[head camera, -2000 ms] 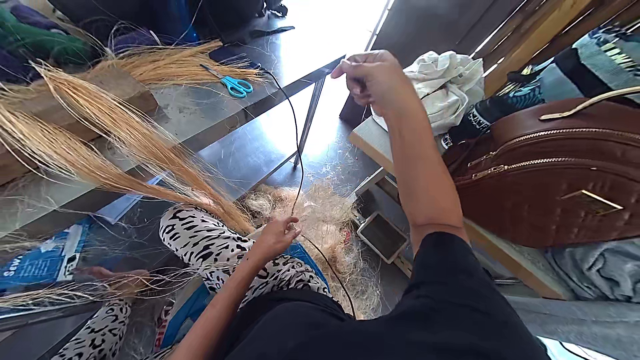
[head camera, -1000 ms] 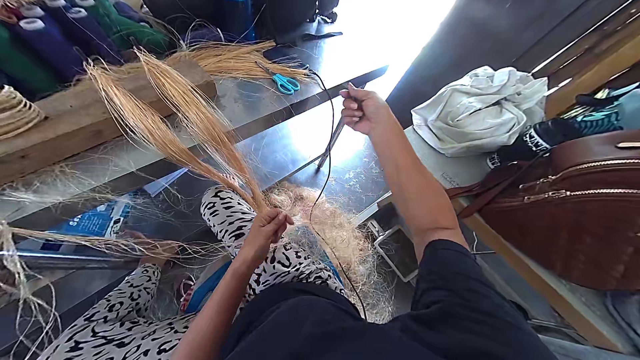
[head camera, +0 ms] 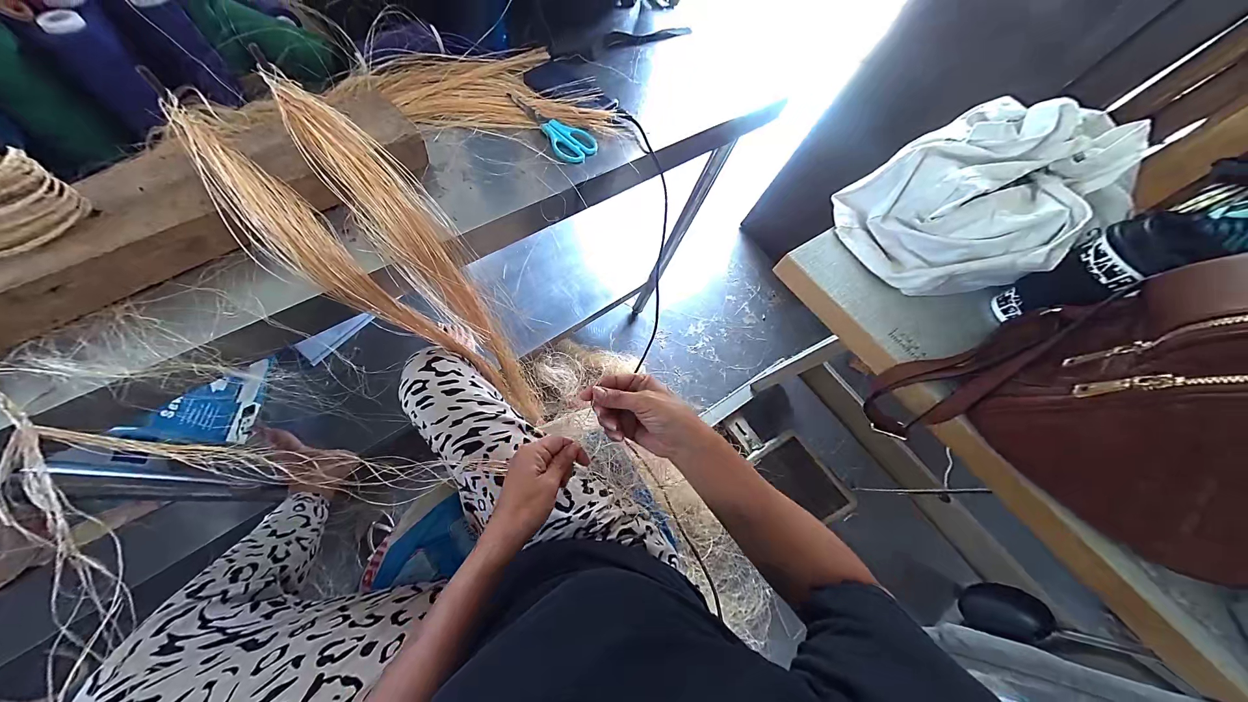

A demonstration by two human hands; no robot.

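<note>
Above my right knee, my left hand (head camera: 546, 480) has its thumb and fingers pinched together; a thin pale strand seems to be between them. My right hand (head camera: 639, 414) is close by, up and to the right, also pinching, with the fingertips a short gap away from the left ones. Two long bundles of tan plant fibre (head camera: 390, 214) run from a wooden beam (head camera: 210, 210) down to my thigh, ending just above my left hand. A thin black cord (head camera: 664, 234) hangs from the metal table and passes behind or beside my right hand.
Teal-handled scissors (head camera: 568, 141) lie on the metal table by a cut fibre bundle (head camera: 468, 90). Thread cones (head camera: 93, 88) stand top left. Loose fibre (head camera: 726, 526) is heaped under my right arm. At right, a board holds a white cloth (head camera: 985, 195) and a brown leather bag (head camera: 1121, 419).
My right hand has come down from its raised position to beside my left hand. The fibre bundles, in my left hand a second ago, now rest on my thigh.
</note>
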